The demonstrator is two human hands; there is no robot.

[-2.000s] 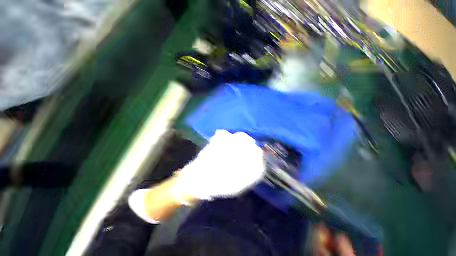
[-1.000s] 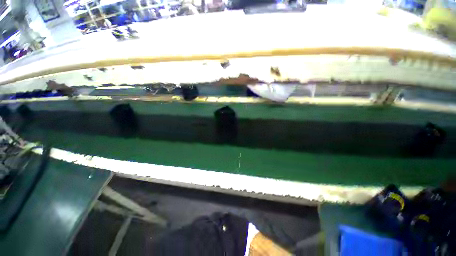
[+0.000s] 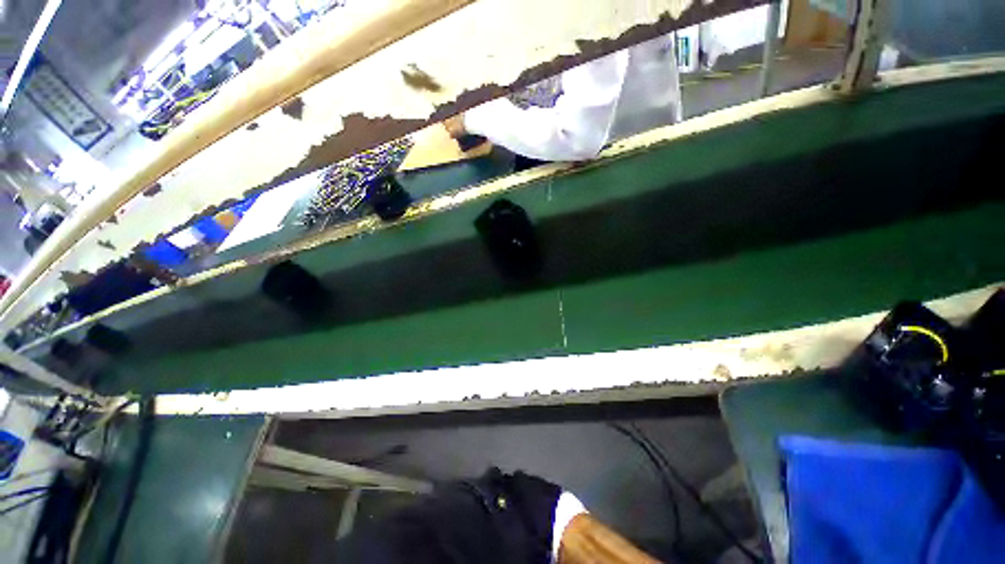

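Note:
Of my left arm, only the dark sleeve, a white band and the bare wrist (image 3: 601,544) show at the bottom edge; the hand is cut off. My right hand is out of the picture. Nearest in front are a blue cloth (image 3: 871,501) at the lower right and black housings (image 3: 917,358) behind it, one with a yellow wire loop. The housings are partly cut off by the right edge.
A green conveyor belt (image 3: 650,297) crosses the view, carrying spaced black housings (image 3: 507,229). Beyond it, a person's white sleeve (image 3: 568,121) reaches over a tan sheet (image 3: 435,150) beside a pile of small parts (image 3: 350,182). A green bench (image 3: 182,485) is at lower left.
The view has swung up from the cloth and gloved hand to the belt, then tilted. The glove has left the picture. The person's arm across the belt has come into view.

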